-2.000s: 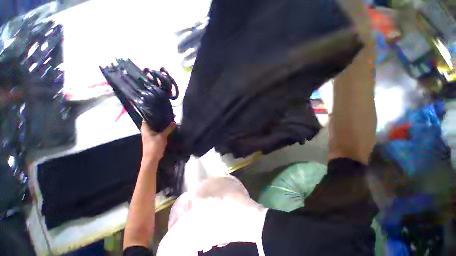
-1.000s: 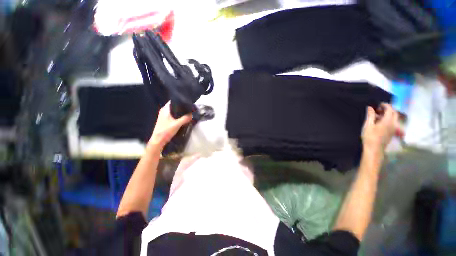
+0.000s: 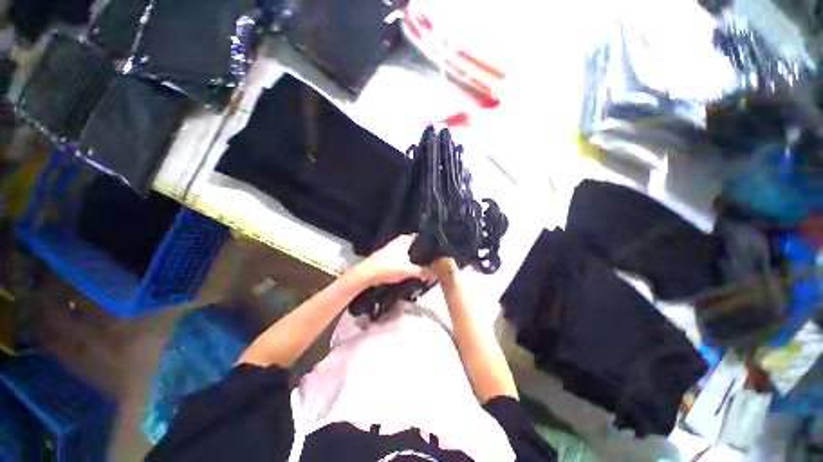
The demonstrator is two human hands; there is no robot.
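My left hand [image 3: 393, 260] is closed on a bunch of black hangers [image 3: 442, 194] at the near edge of the white table, in front of my apron. My right hand [image 3: 444, 268] is at the lower end of the same bunch and touches it; its fingers are mostly hidden under the hangers. The hooks point to the right. A flat black garment [image 3: 316, 162] lies on the table just left of the bunch. A stack of black garments [image 3: 600, 329] lies to the right, with another black garment [image 3: 641, 235] behind it.
Poly-bagged black garments [image 3: 135, 122] lie at the far left. A red-and-white plastic strip [image 3: 456, 59] and clear poly bags [image 3: 632, 81] are on the table's far side. Blue crates [image 3: 171, 271] and a blue plastic bag [image 3: 203, 365] stand on the floor at left. Papers lie at the right.
My right hand has left the right-hand garment stack and come to the hangers. My left hand still holds the hangers. The view has turned, and more of the left side shows.
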